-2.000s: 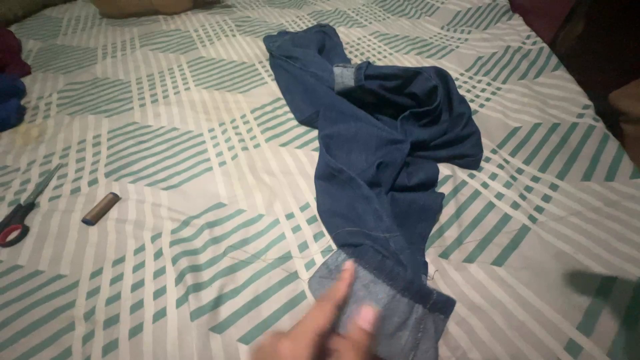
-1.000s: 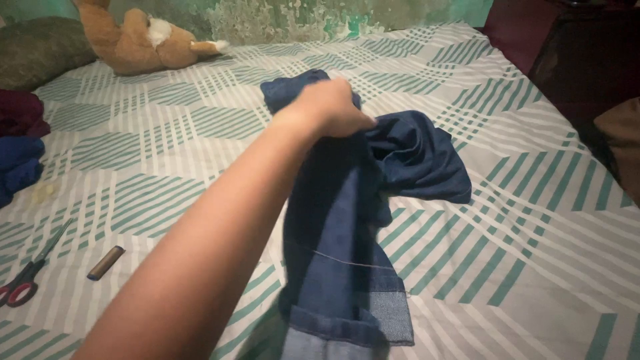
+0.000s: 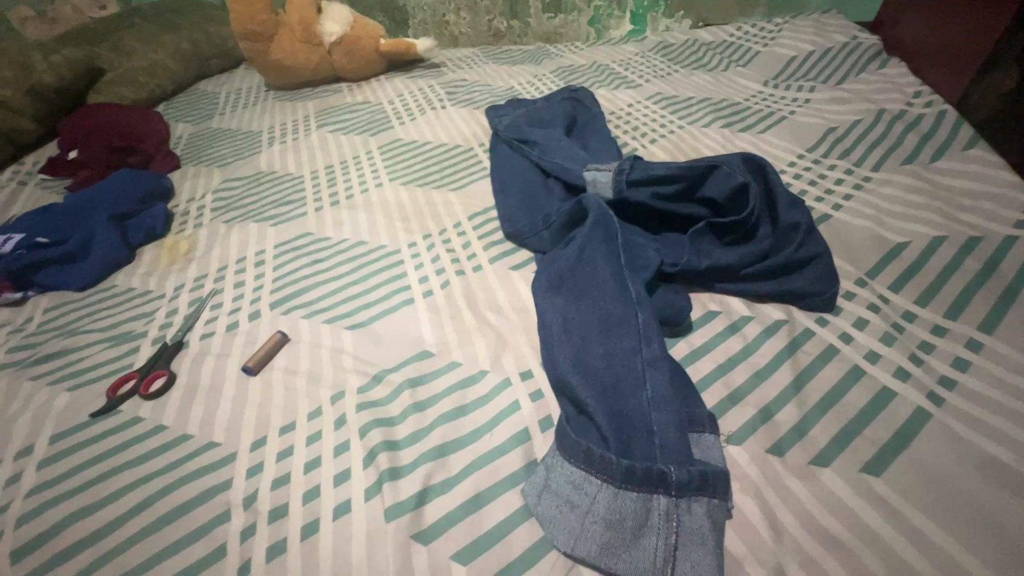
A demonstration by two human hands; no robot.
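Neither of my hands is in the head view. A dark blue denim garment (image 3: 608, 320) lies bunched on the patterned bedsheet (image 3: 448, 400). One long leg or sleeve stretches toward me and ends in a turned-back, lighter cuff (image 3: 632, 520). Another part folds out to the right, and a small pale patch shows near the middle. Scissors (image 3: 156, 368) with black and red handles lie on the left, blades pointing away. Right of them rests a small brown cylinder (image 3: 266, 353), perhaps a thread spool.
Blue cloth (image 3: 96, 232) and maroon cloth (image 3: 116, 144) lie at the left edge. An orange and white plush toy (image 3: 320, 44) sits at the back beside an olive cushion or bedding (image 3: 160, 56). Behind the bed stands a worn green wall (image 3: 528, 20).
The hand and forearm that were over the denim one second ago have left the view. The denim's near end lies differently, with its pale cuff spread toward me.
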